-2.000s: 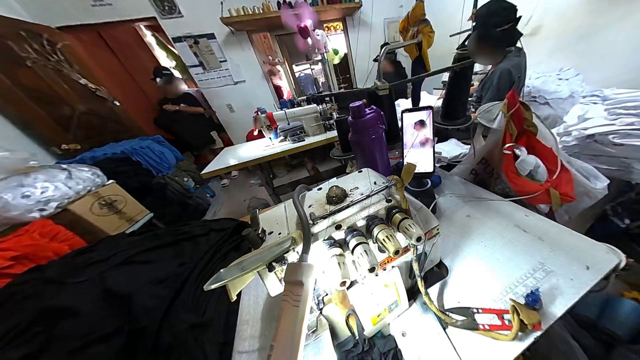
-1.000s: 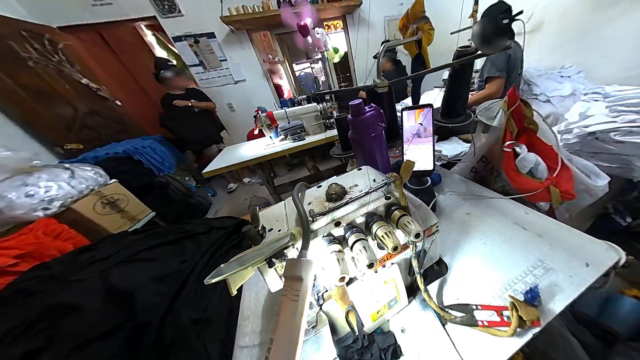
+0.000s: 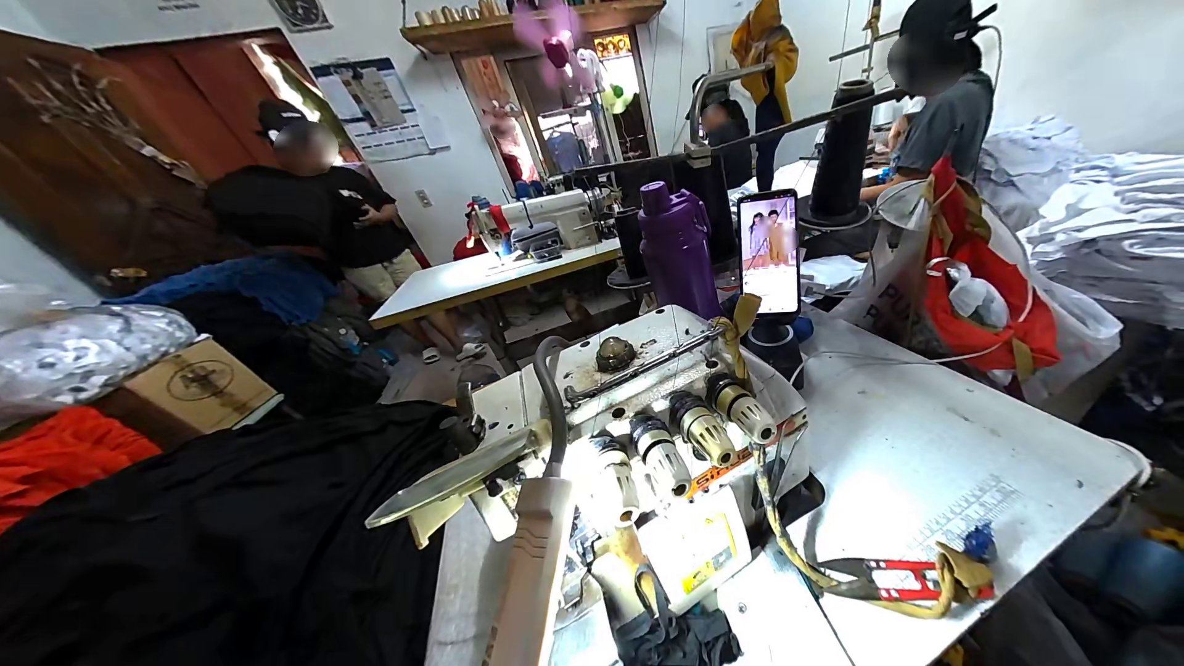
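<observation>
Neither of my hands shows in the head view. A white overlock sewing machine [image 3: 666, 370] stands at the middle, with several tension dials [image 3: 700, 430] along its front. A gooseneck lamp [image 3: 536, 564] lights its sewing area from the near side. Bunched dark fabric [image 3: 680, 638] lies at the machine's lower front. Red-handled thread snips [image 3: 902, 580], tied to a yellowish cord, rest on the white tabletop [image 3: 962, 444] at the right. A phone [image 3: 769, 252] with a lit screen stands upright behind the machine, beside a purple bottle [image 3: 678, 250].
Black cloth [image 3: 231, 536] spreads along the left, near a cardboard box [image 3: 199, 384]. A second sewing machine [image 3: 555, 222] stands on a table behind. Red and white bags [image 3: 990, 314] sit at the right. A person [image 3: 361, 213] stands at back left; another [image 3: 943, 120] is at back right.
The person at back left now holds a large dark bundle to one side; a second ago their arms were in front of their body. The person at back right has shifted slightly.
</observation>
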